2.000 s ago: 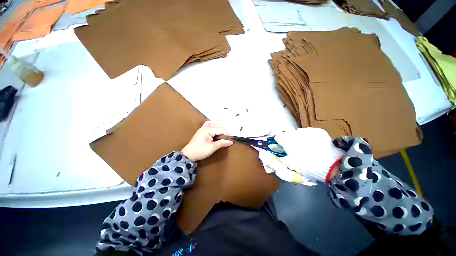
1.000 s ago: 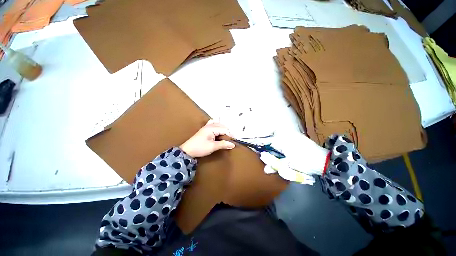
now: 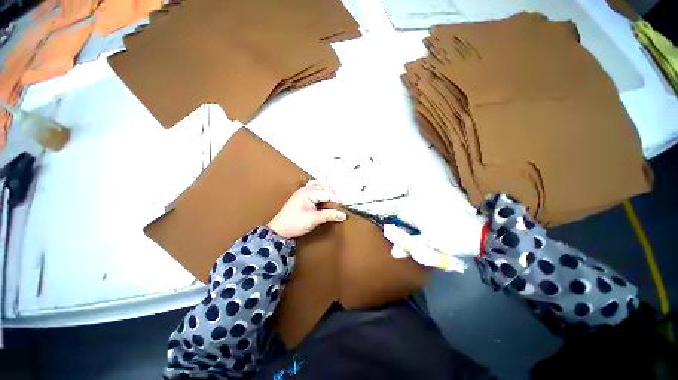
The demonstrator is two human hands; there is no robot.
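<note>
A brown cut panel (image 3: 230, 193) lies on the white table at its near edge, its front part hanging over toward my apron. My bare left hand (image 3: 308, 211) pinches the panel's edge between thumb and fingers. My right hand (image 3: 438, 236), in a white glove with a red cuff edge, holds dark scissors (image 3: 398, 223). Their blades point left along the panel's edge, beside my left fingertips. The glove hides most of the handles. Whether the blades are open or closed is unclear. Several tiny dark snips (image 3: 357, 166) lie just beyond my left hand.
A brown stack (image 3: 230, 52) lies farther back left, and a larger one (image 3: 554, 104) at right with fanned left edges. At left are a small bottle (image 3: 46, 132), a black object (image 3: 18, 174) and orange pieces (image 3: 56, 41). Yellow-green fabric (image 3: 658, 52) is far right.
The view has shifted slightly. My right hand has turned since the first frame, and less of the scissor handle shows. My left hand keeps its pinch on the panel.
</note>
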